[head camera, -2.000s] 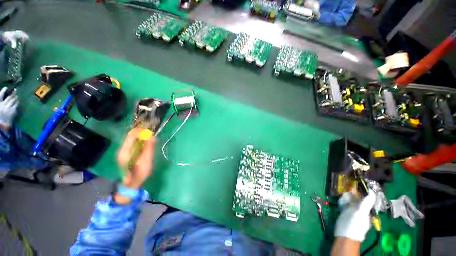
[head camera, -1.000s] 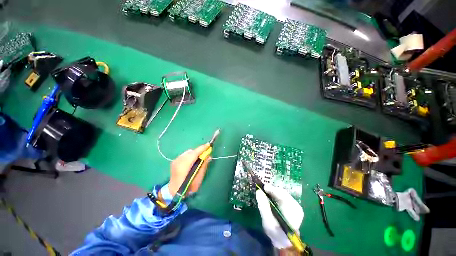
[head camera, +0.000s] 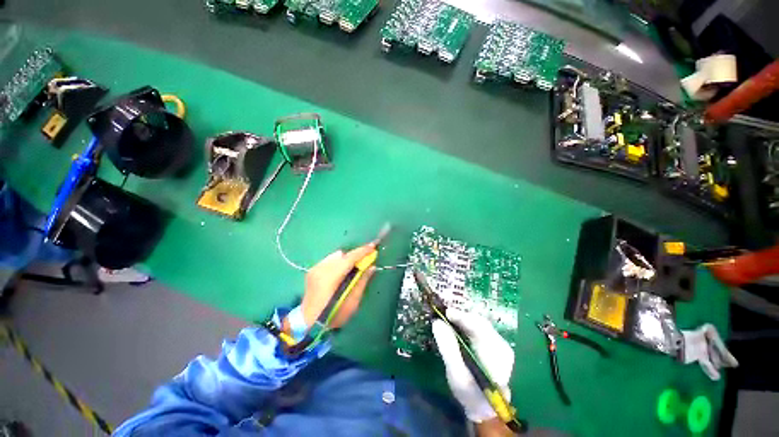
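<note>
A green circuit board (head camera: 478, 282) with silvery joints lies on the green mat in front of me. My bare left hand (head camera: 333, 288) is just left of it, closed on a yellow-and-black soldering iron (head camera: 363, 265), tip pointing up and right off the board. Solder wire (head camera: 284, 224) runs from the reel (head camera: 301, 143) to this hand and on to the board's left edge. My white-gloved right hand (head camera: 477, 363) holds a second soldering iron (head camera: 467, 348) over the board's lower left, its tip at the left edge by the wire's end.
Left iron stand (head camera: 229, 175) beside the reel. Black fume nozzles (head camera: 141, 141) at far left. Right iron stand (head camera: 594, 277), side cutters (head camera: 555, 354), crumpled white glove (head camera: 707, 348) and green discs (head camera: 683, 410) on the right. Boards (head camera: 517, 55) and black trays (head camera: 602, 128) on the conveyor.
Over two seconds, both hands came from the iron stands to the board, each with an iron. Since one second ago, the left hand shifted slightly right and the right iron's tip stays near the left edge.
</note>
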